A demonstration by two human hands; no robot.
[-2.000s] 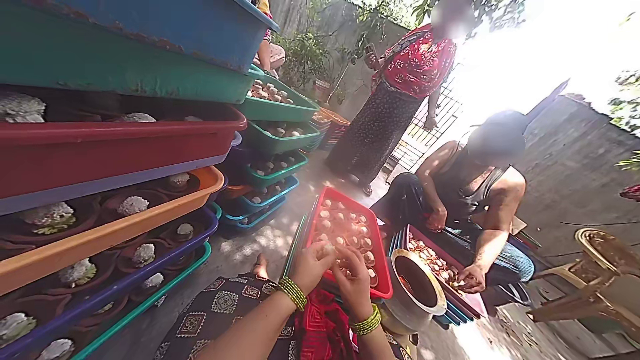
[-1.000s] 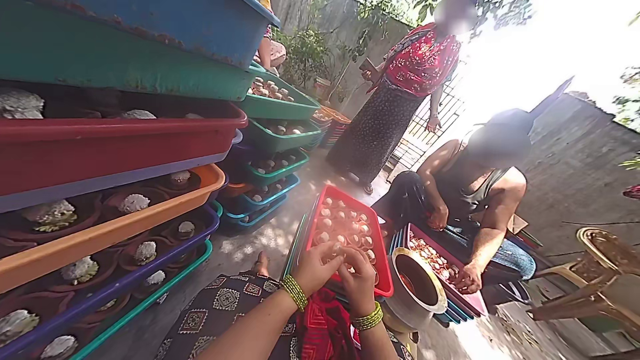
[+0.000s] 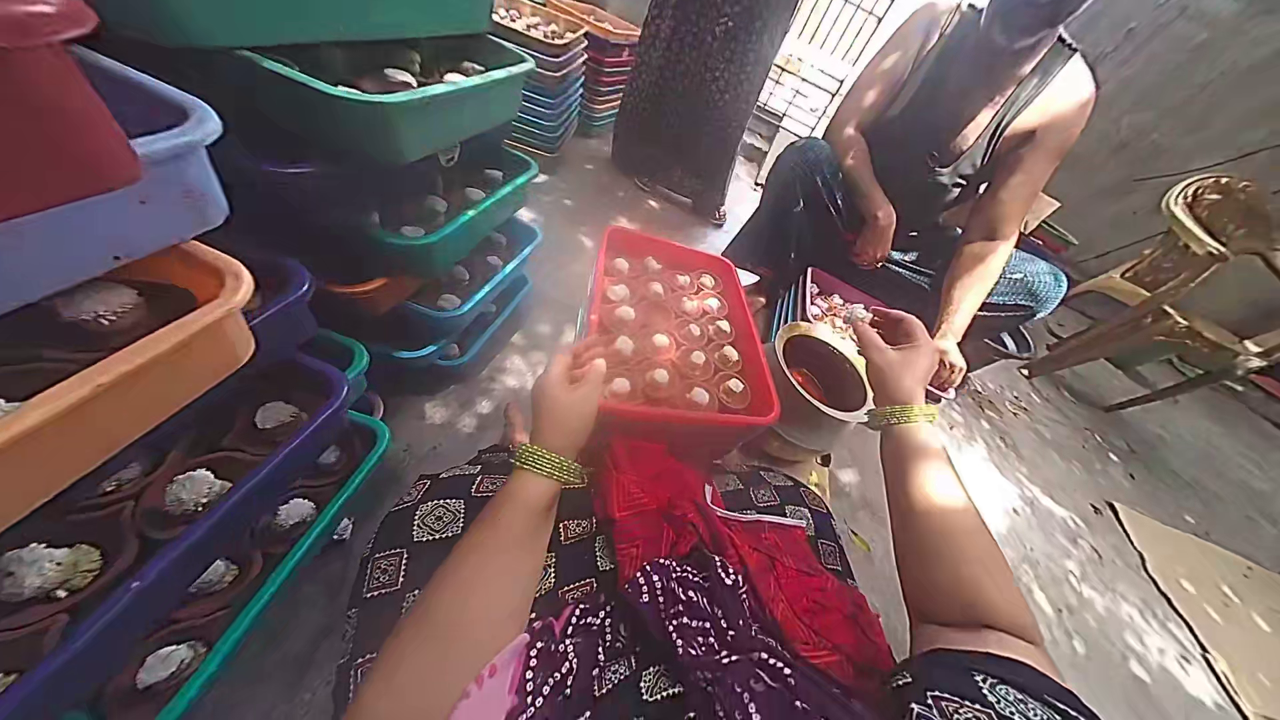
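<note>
In front of me a red plastic tray (image 3: 755, 415) holds rows of small round cups with whitish lumps on them. My left hand (image 3: 572, 390) is at the tray's near left corner, its fingers bent; whether it holds anything is hidden. My right hand (image 3: 895, 350) is raised over the far right rim of a metal pot (image 3: 820, 425) with dark reddish contents. Between its fingertips is a small whitish lump (image 3: 857, 314). Behind the pot, a maroon tray (image 3: 825, 283) of small pale pieces lies on other stacked trays.
Stacks of coloured plastic trays (image 3: 300, 430) with clay cups stand close on my left. A person (image 3: 960, 130) squats at the right, one hand beside the maroon tray. Another person in a dark skirt (image 3: 690, 100) stands behind. A plastic chair (image 3: 1180, 290) is at the right.
My hands were together over the red tray's near edge; now they are apart, the right one over by the pot. The view has tilted down and shifted.
</note>
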